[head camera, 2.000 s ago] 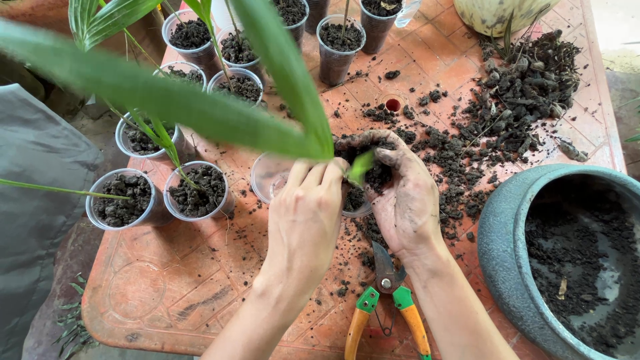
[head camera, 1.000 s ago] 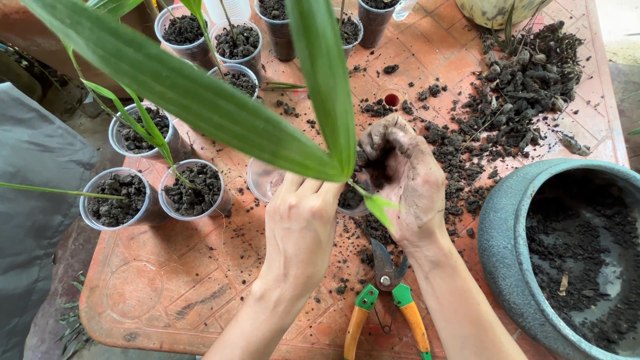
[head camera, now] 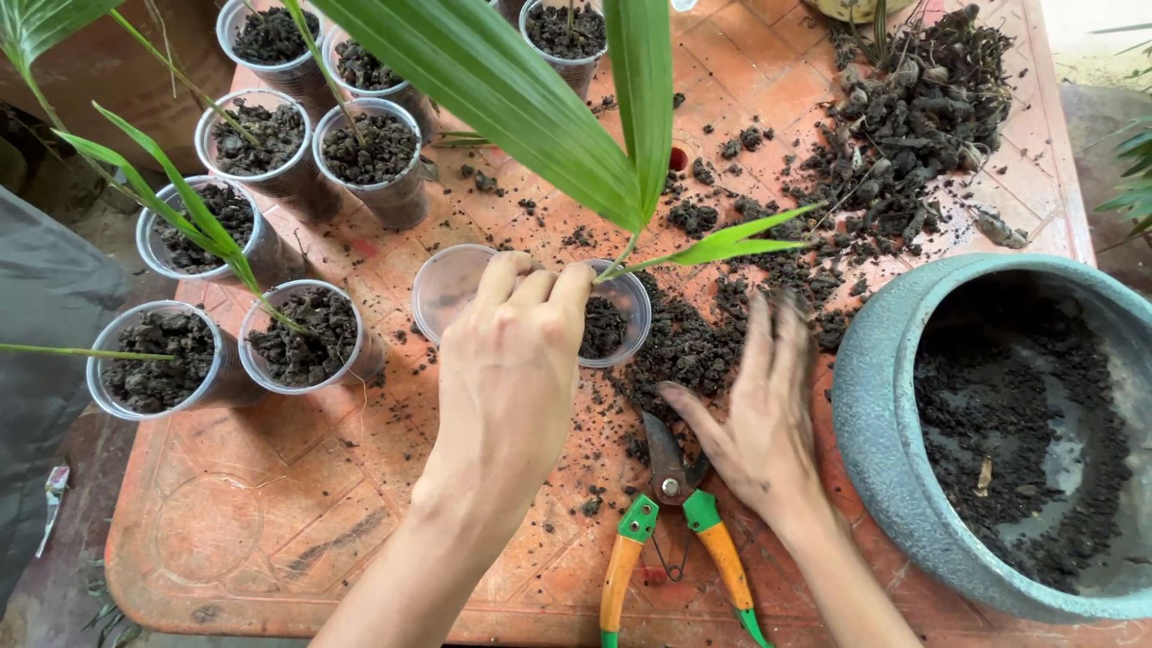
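Note:
My left hand pinches the stem of a green-leaved seedling over a clear plastic cup partly filled with dark soil. The fingertips are partly hidden behind the hand. An empty-looking clear cup stands just left of it. My right hand, soiled at the fingers, rests with thumb and fingers apart against the loose soil on the table and holds nothing. Below the soil, between my forearms, lie pruning shears with orange and green handles.
Several soil-filled plastic cups with seedlings, one of them nearby, stand on the left of the orange table. A grey-blue round pot with soil inside is at the right. A heap of roots and soil lies at the back right.
My right hand has left the cup and moved down and right to the loose soil. My left hand still has the seedling, whose leaves have shifted.

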